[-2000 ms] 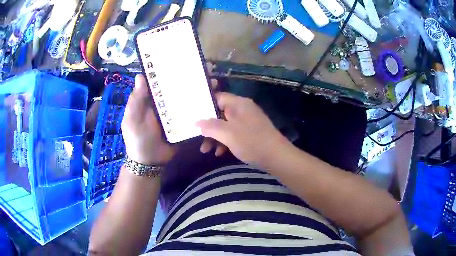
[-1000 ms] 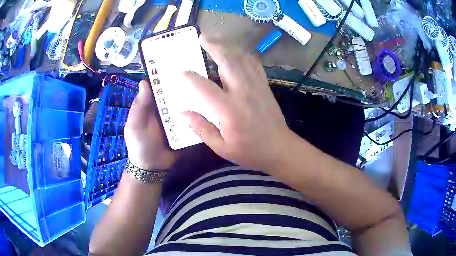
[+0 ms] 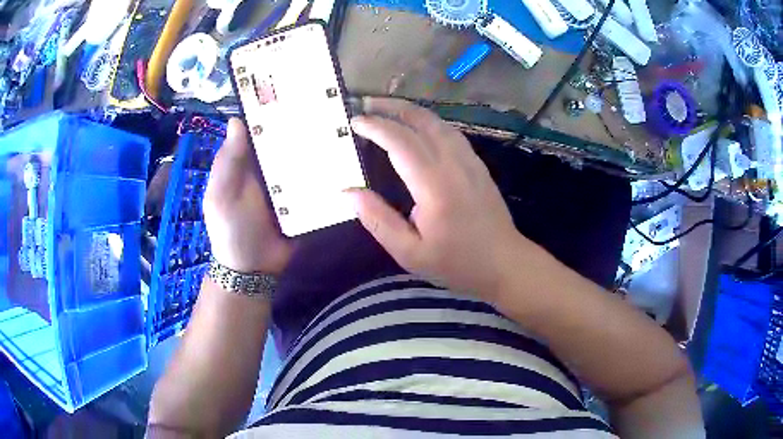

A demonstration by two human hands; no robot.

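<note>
A smartphone (image 3: 300, 146) with a bright lit screen and dark edge is held over my lap, at the bench's front edge. My left hand (image 3: 243, 206) holds it from its left side and below; a metal bracelet is on that wrist. My right hand (image 3: 438, 193) is at the phone's right side, fingers apart, with the thumb tip at the lower right of the screen. The screen shows a mostly white page with small icons and a small pinkish picture.
The brown bench (image 3: 395, 64) holds a white mini fan (image 3: 458, 10), a blue battery cell (image 3: 468, 62), a purple spool (image 3: 672, 108), a white roll (image 3: 194, 65) and black cables (image 3: 554, 90). Blue plastic crates (image 3: 101, 249) stand at the left, a carton (image 3: 691, 266) at the right.
The screen has changed from a column of icons to a page with spread icons and a small picture. My right hand has drawn back from over the screen to its right side.
</note>
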